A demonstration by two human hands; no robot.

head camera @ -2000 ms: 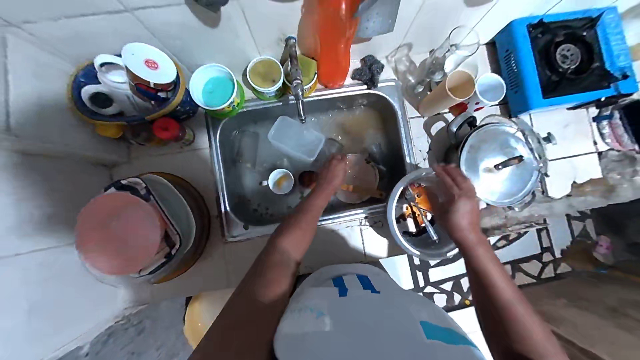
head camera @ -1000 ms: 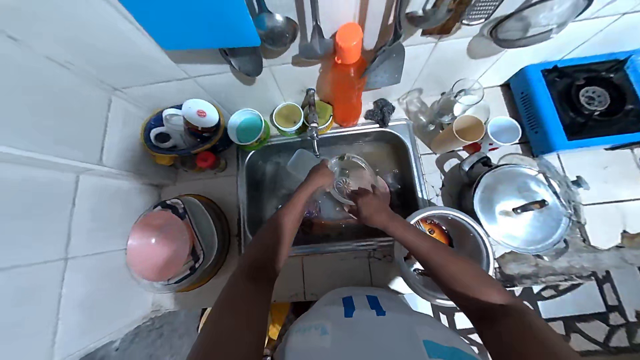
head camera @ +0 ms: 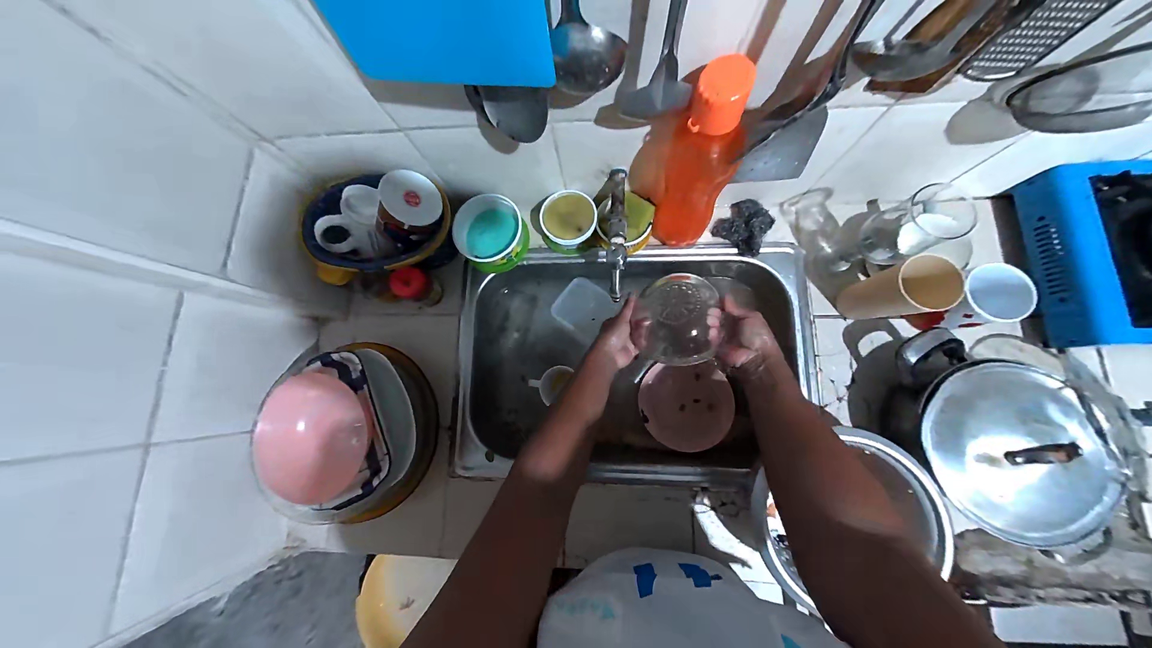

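Note:
Both my hands hold a clear glass bowl above the right half of the steel sink (head camera: pixel 472 387). My left hand (head camera: pixel 619 337) grips the left rim of the glass bowl (head camera: pixel 677 324), and my right hand (head camera: pixel 745 337) is closed on its right side. A pink plate or shallow bowl (head camera: pixel 687 409) with dark specks lies in the sink below it. Left of that are a clear plastic container (head camera: pixel 583 304) and a white cup (head camera: pixel 553 384), partly hidden by my left arm. The faucet (head camera: pixel 616 225) stands behind the sink, just left of the glass bowl.
An orange bottle (head camera: pixel 702 171), tubs (head camera: pixel 490 232) and a dark scouring pad (head camera: pixel 744 225) line the back. Stacked bowls (head camera: pixel 310 436) stand left; a metal basin (head camera: pixel 936 531), a lidded pot (head camera: pixel 1021 450), cups (head camera: pixel 1001 292) and a blue stove (head camera: pixel 1048 252) are right. Utensils (head camera: pixel 587 58) hang above.
My right hand has moved from the metal basin on the right to the sink. Both hands now hold up the glass bowl, which was lower in the sink a second ago. The view has tilted up.

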